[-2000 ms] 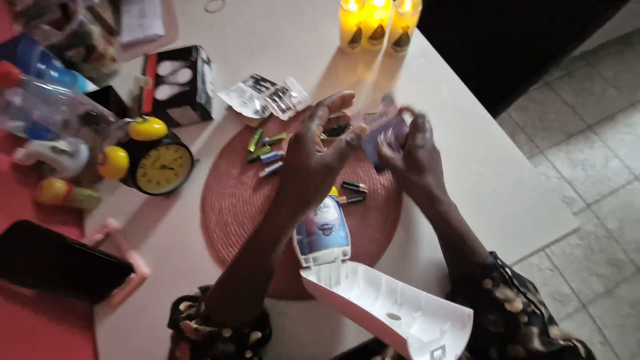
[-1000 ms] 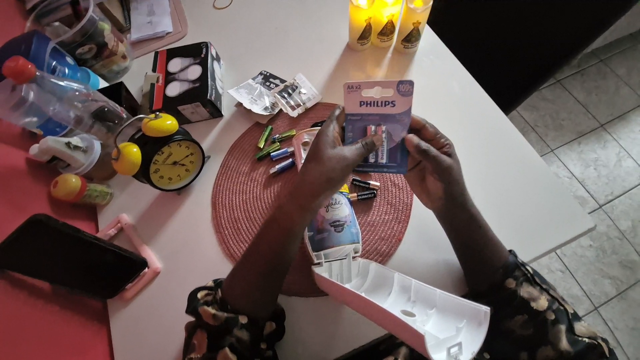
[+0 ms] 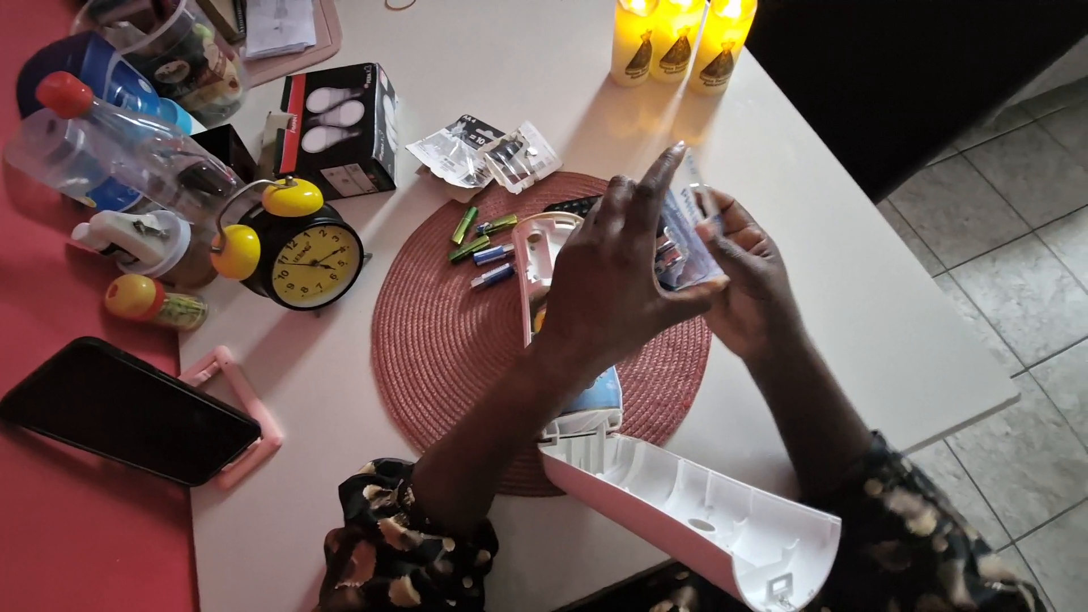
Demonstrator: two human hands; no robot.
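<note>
My right hand (image 3: pixel 748 272) grips a Philips battery blister pack (image 3: pixel 687 238), tilted so its face is seen at a slant. My left hand (image 3: pixel 616 263) is at the pack's left side, its thumb at the lower edge and its index finger raised. Beneath my hands, an air freshener dispenser lies hinged apart: its white cover (image 3: pixel 688 518) extends toward the lower right, and its back part (image 3: pixel 540 255) is partly hidden by my left hand. Green batteries (image 3: pixel 470 249) and blue-and-silver batteries (image 3: pixel 493 276) rest on the round red woven placemat (image 3: pixel 442 357).
Torn battery packaging (image 3: pixel 489 153) lies beyond the placemat. A black alarm clock (image 3: pixel 314 263) with yellow bells, a light bulb box (image 3: pixel 340 127), a plastic bottle (image 3: pixel 153 144) and a smartphone (image 3: pixel 127 412) on a pink stand are at left. Several lit candles (image 3: pixel 676 47) stand at the far side.
The pack faced the camera one second ago and is now turned at a slant. My left hand's index finger is now raised above it. The dispenser and the loose batteries have stayed put.
</note>
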